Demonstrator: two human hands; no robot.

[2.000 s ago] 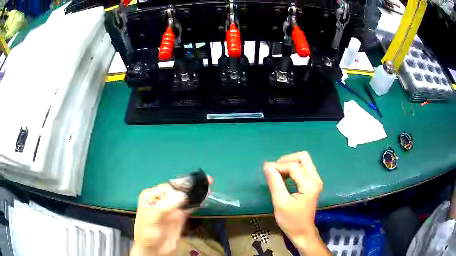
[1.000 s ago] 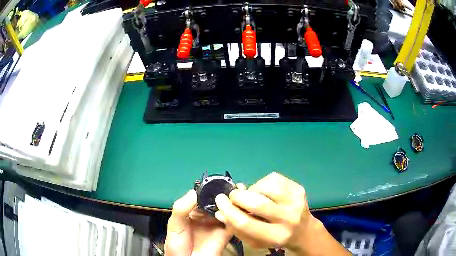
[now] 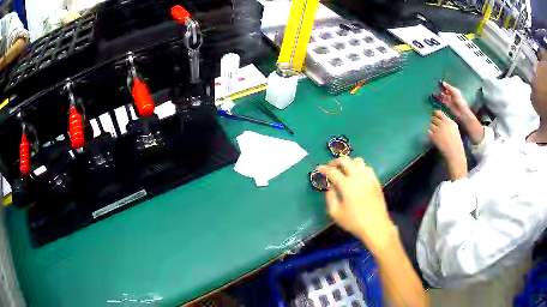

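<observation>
My right hand (image 3: 354,195) reaches over the mat near its front edge. Its thumb and fingertips are at the rim of a round open watch case (image 3: 319,178); whether they grip it cannot be told. The case lies inner side up, with a dark and gold interior. A second open watch case (image 3: 339,146) lies just behind it, clear of the fingers, showing gold and orange details. My left hand is out of the picture.
The black pressing fixture (image 3: 120,203) with red toggle clamps stands left. White paper (image 3: 271,157), a blue pen (image 3: 251,120), a bottle (image 3: 281,89) and blister trays (image 3: 354,57) lie beyond. A blue crate (image 3: 279,280) is below. Another person (image 3: 474,198) sits right.
The view has turned right. My right hand has left the dark watch unit and moved to the open cases. My left hand and that unit have gone out of view.
</observation>
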